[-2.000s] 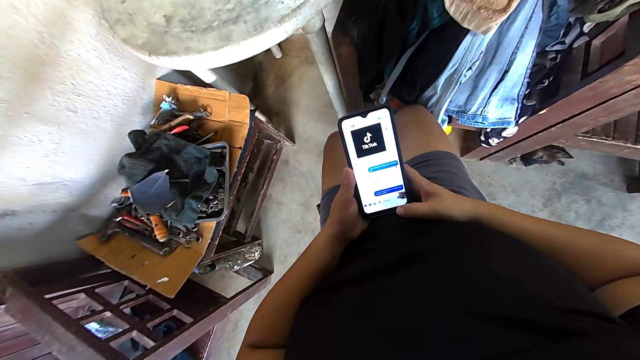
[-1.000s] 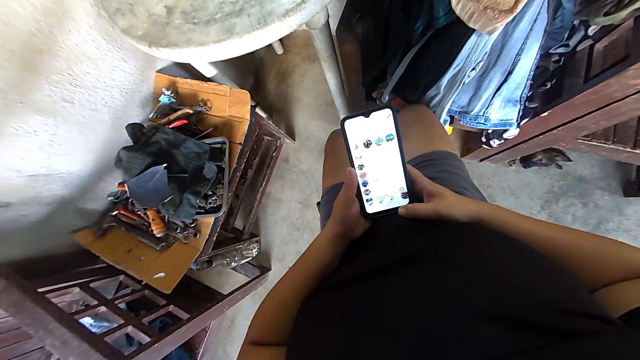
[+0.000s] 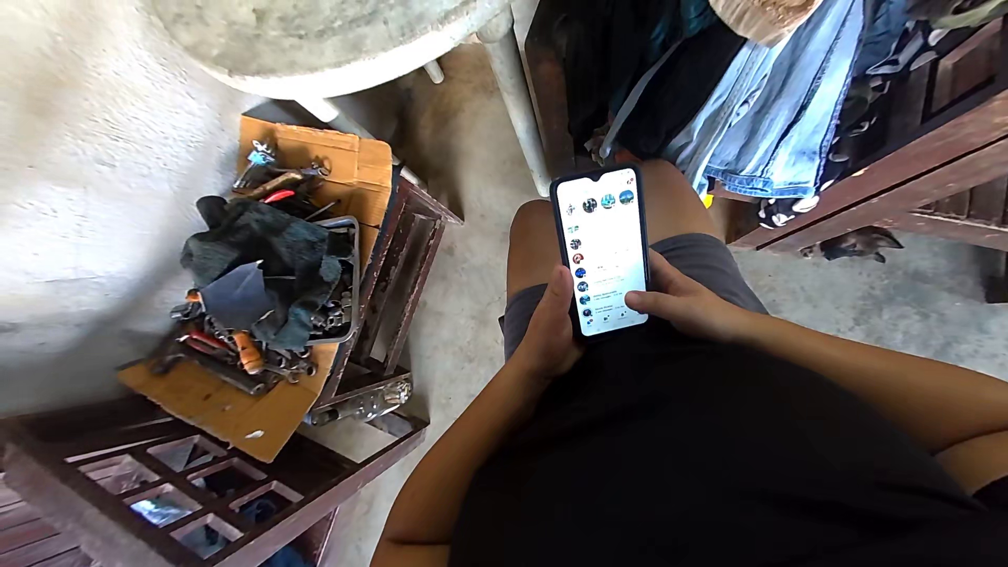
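Observation:
A smartphone in a dark case (image 3: 602, 252) is held upright over my lap, its lit screen showing a list with small round pictures. My left hand (image 3: 549, 327) grips its left edge and lower back, thumb along the side. On the right side, my right hand (image 3: 683, 298) supports the phone, its thumb over the lower right of the screen. The fingers behind the phone are hidden. Below the hands is a black shirt (image 3: 709, 441), and grey shorts (image 3: 709, 272) cover the thighs.
Cardboard (image 3: 213, 409) on a wooden stand at left bears hand tools, a dark cloth (image 3: 268, 252) and a metal tray (image 3: 356, 276) of metal parts. A round whitish table (image 3: 339, 79) stands above. Jeans (image 3: 787, 118) hang at upper right over a wooden frame (image 3: 890, 181); a cat (image 3: 858, 244) is partly visible beneath.
The phone's screen has gone from a page with a large black logo picture and blue message bubbles to a list with round pictures. Both hands keep about the same hold.

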